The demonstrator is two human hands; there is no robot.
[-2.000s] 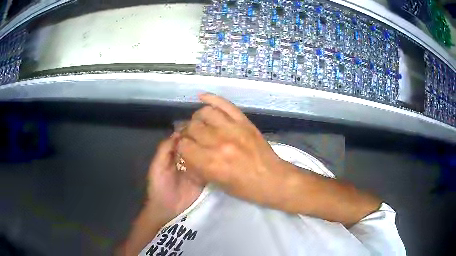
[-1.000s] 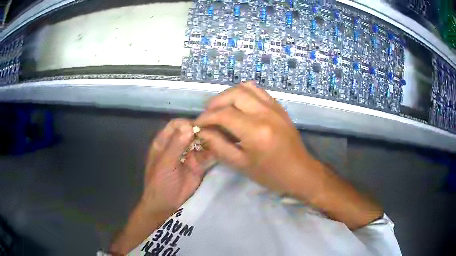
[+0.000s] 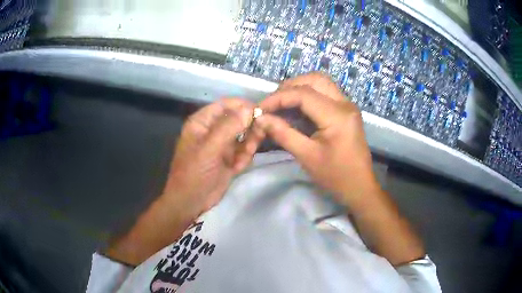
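My left hand (image 3: 209, 149) is palm up with curled fingers in front of the near rail, holding a few small white connectors partly hidden by its fingers. My right hand (image 3: 326, 134) is beside it on the right, its thumb and index fingertips at a tiny white connector (image 3: 257, 112). The fingertips of both hands meet around this piece. The PCB panel (image 3: 343, 51), grey with rows of blue parts, lies behind the right hand. Both hands are slightly blurred.
The silver conveyor rail (image 3: 143, 71) curves across behind the hands. A pale line bed (image 3: 143, 23) shows left of the panel. Another panel (image 3: 506, 134) is at the far right, and part of one is at the upper left. The far rail (image 3: 458, 40) crosses the upper right.
Both hands have moved up and to the right in the picture, and the left fingers have come up to the right fingertips at the white piece. The view has shifted and tilted.
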